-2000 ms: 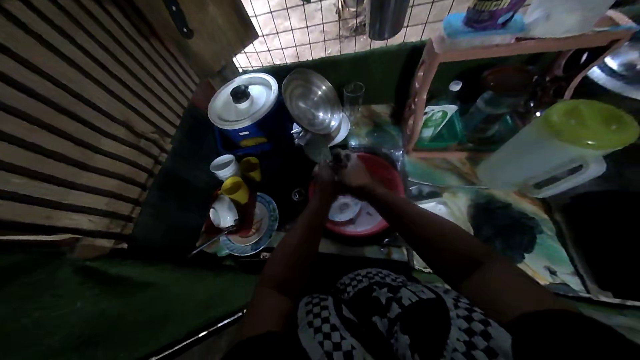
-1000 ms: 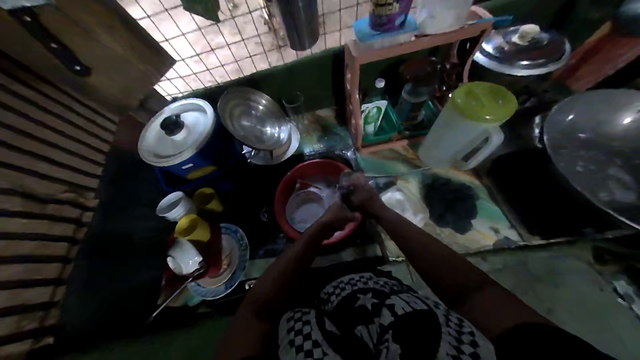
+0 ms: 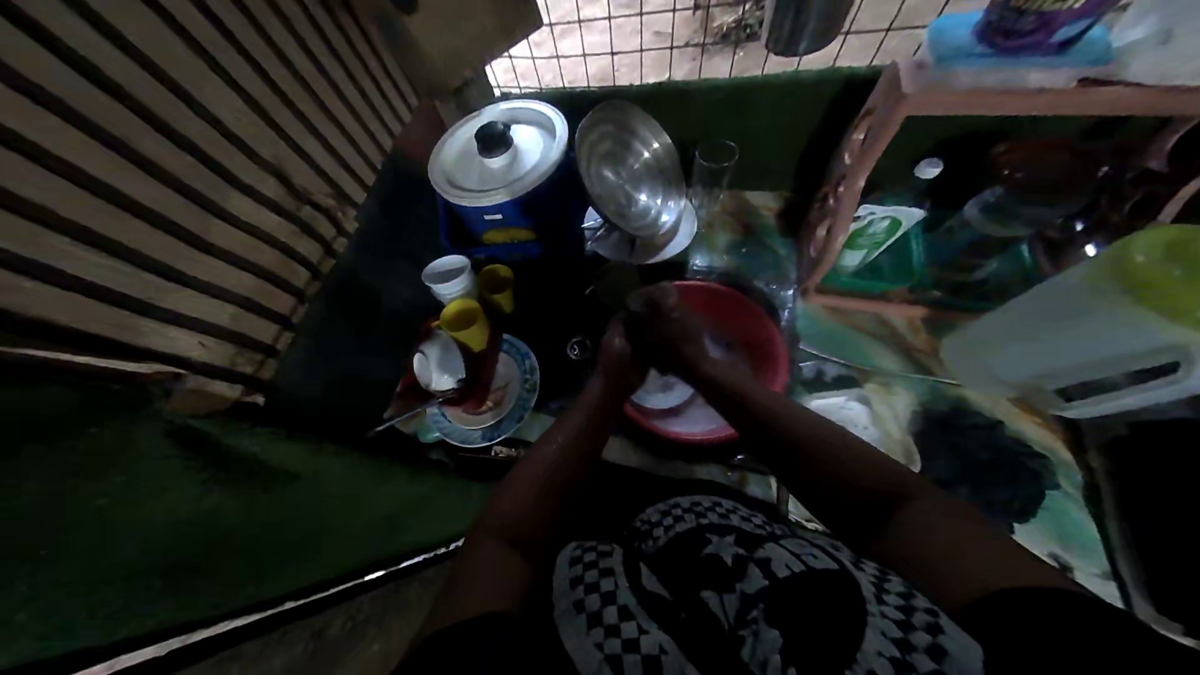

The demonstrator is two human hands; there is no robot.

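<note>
My left hand (image 3: 619, 349) and my right hand (image 3: 667, 323) are close together over the left rim of a red plastic basin (image 3: 773, 347). Both are dark and blurred, so what lies between the fingers cannot be made out. Inside the basin, a pale dish (image 3: 662, 392) rests in whitish water below my wrists. Left of the hands, a blue-rimmed plate (image 3: 525, 375) lies under a reddish dish, a white cup (image 3: 439, 364) and a yellow cup (image 3: 465, 324). Another yellow cup (image 3: 497, 287) and a white plastic cup (image 3: 449, 277) stand behind them.
A blue pot with a metal lid (image 3: 534, 141), a tilted metal bowl (image 3: 630, 169) and a drinking glass (image 3: 714, 169) stand at the back. To the right are a pink shelf (image 3: 1031, 101), a green basket (image 3: 877, 277), a lidded plastic pitcher (image 3: 1059, 328) and a dark cloth (image 3: 980, 459).
The view has swung left since one second ago. My hands have moved from the basin's right side to its left rim, staying close together.
</note>
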